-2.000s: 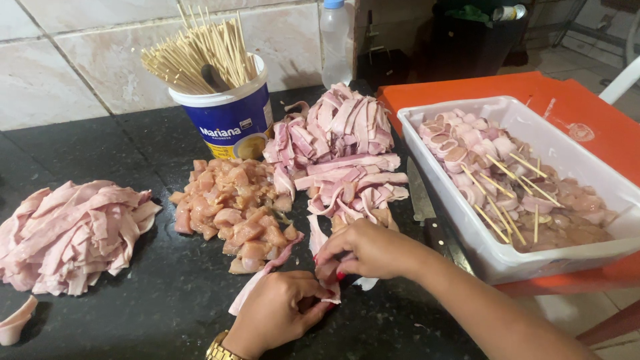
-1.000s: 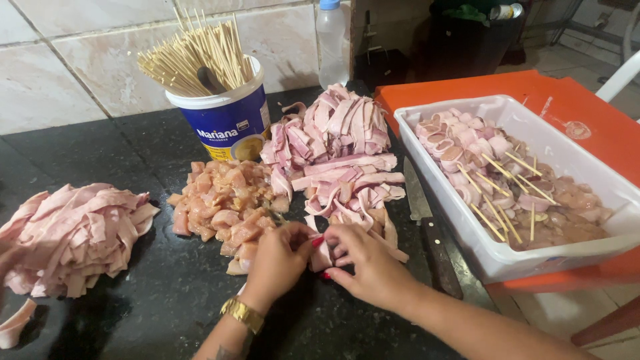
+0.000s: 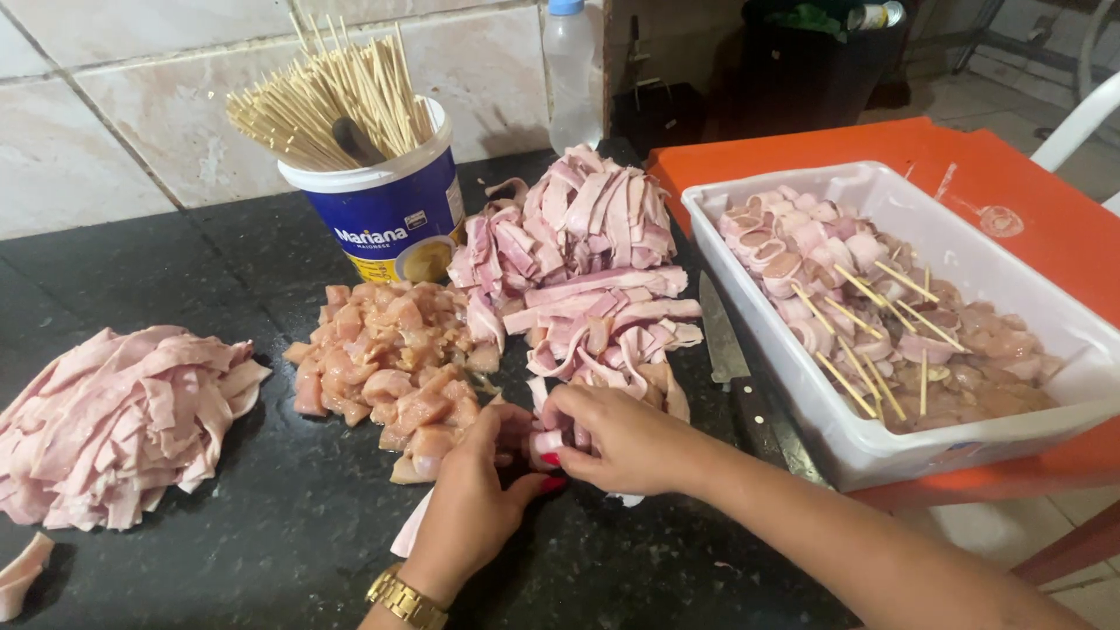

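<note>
At the front middle of the dark counter, my left hand (image 3: 481, 490) and my right hand (image 3: 612, 437) meet around a small roll of bacon-like meat (image 3: 548, 446), pinched between the fingertips; its inside is hidden. A pale strip (image 3: 411, 525) lies under my left wrist. Raw cubed meat (image 3: 394, 350), which looks like chicken, is heaped just beyond my left hand. Behind my right hand is a pile of sliced bacon strips (image 3: 595, 210). Another pile of pale strips (image 3: 131, 411) lies at the left. The white plastic tub (image 3: 945, 446) at the right holds rolled pieces, some on wooden skewers (image 3: 853, 359).
A mayonnaise bucket (image 3: 385, 210) full of wooden sticks (image 3: 350, 96) stands by the tiled wall, near a plastic bottle (image 3: 569, 79). A knife (image 3: 722, 332) lies between the bacon and the tub. The tub rests on an orange table (image 3: 1032, 192). One loose strip (image 3: 22, 573) is at lower left.
Two seconds ago my hands held a longer, hanging strip; now a compact roll is between my fingers. A hand seen at the left edge one second ago is out of view.
</note>
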